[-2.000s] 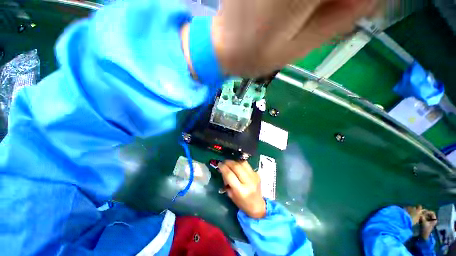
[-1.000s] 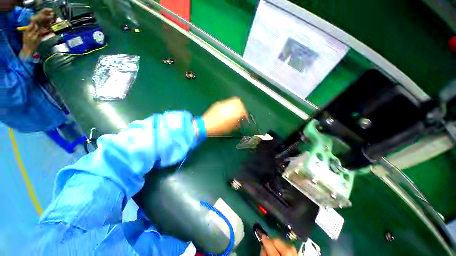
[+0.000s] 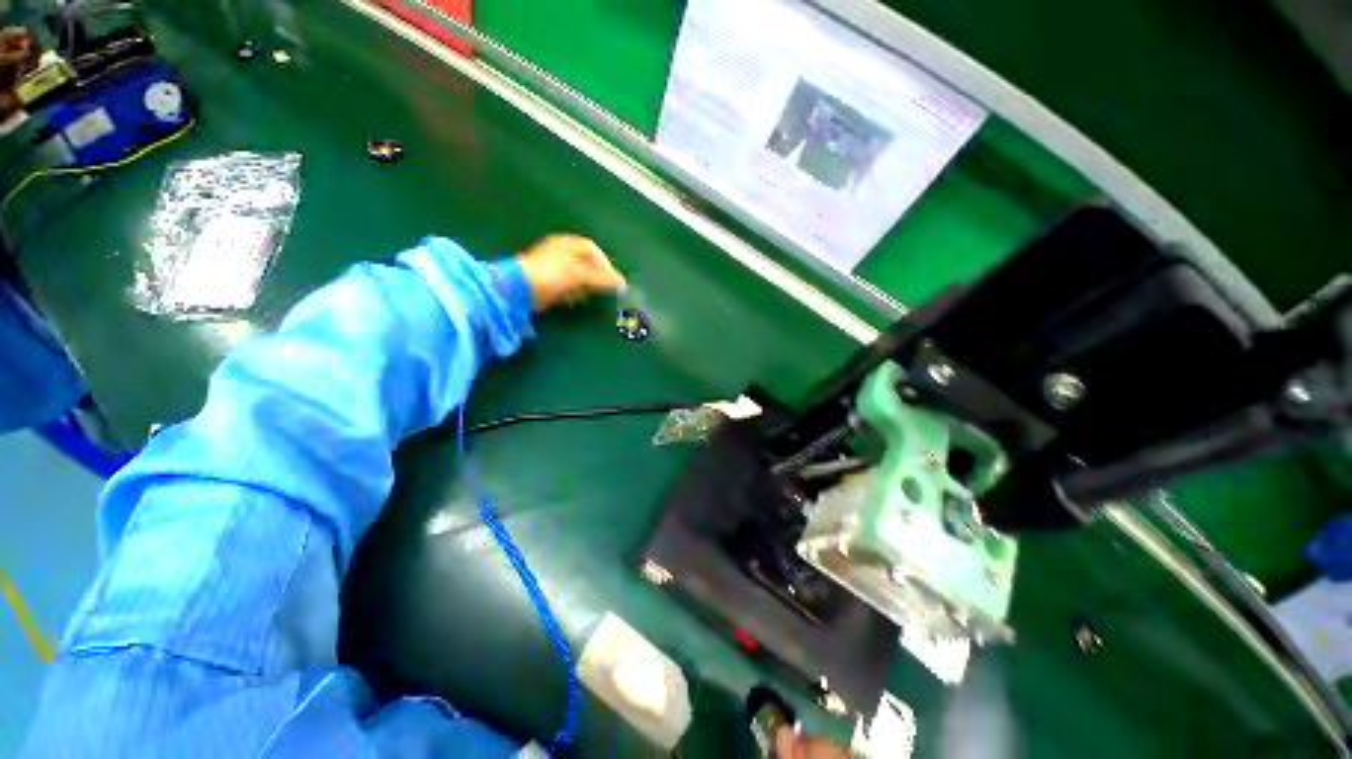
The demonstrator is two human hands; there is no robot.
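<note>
My left hand (image 3: 571,273) is stretched out over the green belt, slightly blurred. Its fingertips are just above and left of a dark round module (image 3: 633,323) lying on the belt; whether they hold anything is unclear. My right hand (image 3: 813,746) is cut off by the bottom edge, with its fingers at a dark round module (image 3: 768,716) in front of the fixture. The black fixture base (image 3: 727,593) has a red display on its front edge. The pale green press head (image 3: 927,482) with its clear block is raised above the base.
White pad (image 3: 635,679) and blue coiled cord lie left of the base. Black cable (image 3: 556,417) runs left from a clear taped piece (image 3: 690,426). Plastic bag (image 3: 223,237) lies far left. More modules (image 3: 1088,636) are spaced along the belt. A metal rail and instruction sheet (image 3: 816,126) stand behind.
The view has swung left from the oldest frame. My left hand has left the space above the press and moved out over the belt, lately further left, beside a module. The press head appears raised.
</note>
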